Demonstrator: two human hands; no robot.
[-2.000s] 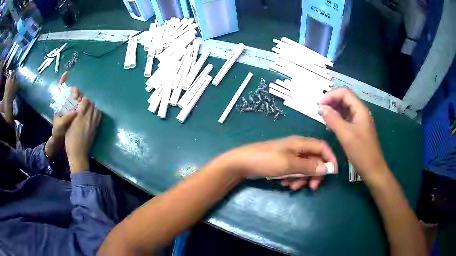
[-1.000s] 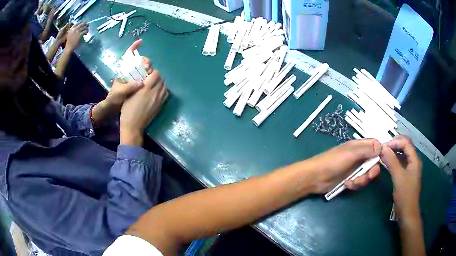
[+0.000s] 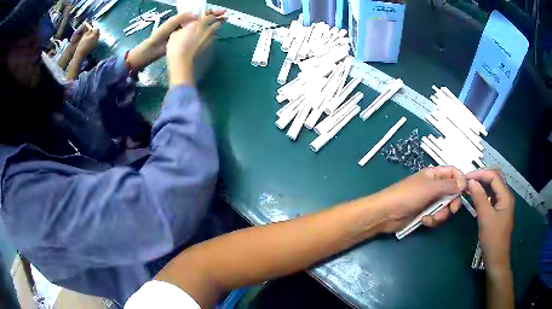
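My left hand (image 3: 423, 196) is closed around a white tube (image 3: 417, 224) at the right of the bench; the tube's slotted lower end sticks out below the fingers. My right hand (image 3: 493, 202) meets it at the tube's upper end, with thumb and fingertips pinched together; what they pinch is too small to tell. A heap of white tubes (image 3: 321, 90) lies at centre, small dark springs (image 3: 407, 151) to its right, and flat white sticks (image 3: 454, 130) near the back edge. One slim stick (image 3: 382, 142) lies alone beside the springs.
A person in a blue-grey jacket (image 3: 181, 169) sits close on the left, arms reaching over the dark green bench (image 3: 266, 175). Light blue boxes (image 3: 493, 69) stand at the back. Finished-looking tubes (image 3: 478, 256) lie partly hidden behind my right wrist. A pale rail (image 3: 417, 99) runs behind.
The view has swung left since the first frame. My hands have come together at the tube's upper end. The neighbour's arms have moved forward and up towards the back of the bench.
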